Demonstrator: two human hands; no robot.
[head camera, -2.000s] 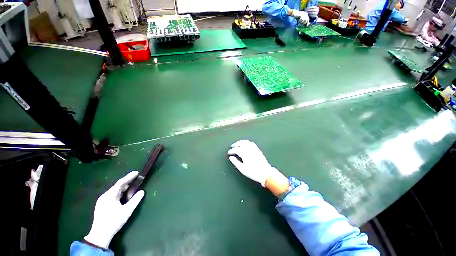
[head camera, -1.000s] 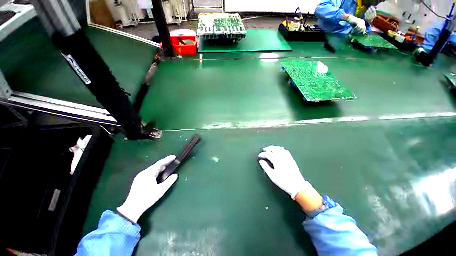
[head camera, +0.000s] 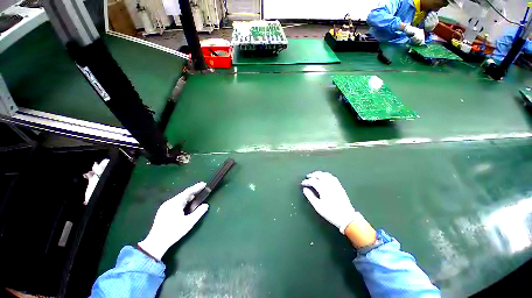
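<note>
My left hand (head camera: 174, 221), in a white glove, is at the lower left on the green bench (head camera: 262, 233). Its thumb and fingers close around the near end of black hold-down bars (head camera: 220, 176), whose far end points away to the upper right. I cannot tell how many bars there are. My right hand (head camera: 331, 199), also gloved, rests on the bench right of centre with its fingers curled together. No object shows in it, but the underside of the hand is hidden.
A green circuit board (head camera: 370, 100) lies beyond my hands. Another board (head camera: 259, 38) stands behind, by a red bin (head camera: 219, 57). A black post (head camera: 116, 93) and black tote (head camera: 111, 198) are left. A coworker (head camera: 394, 20) works at back right.
The view has swung left since the first frame, so the bench and boards appear farther right. Both hands keep nearly the same pose, and the left still holds the bars.
</note>
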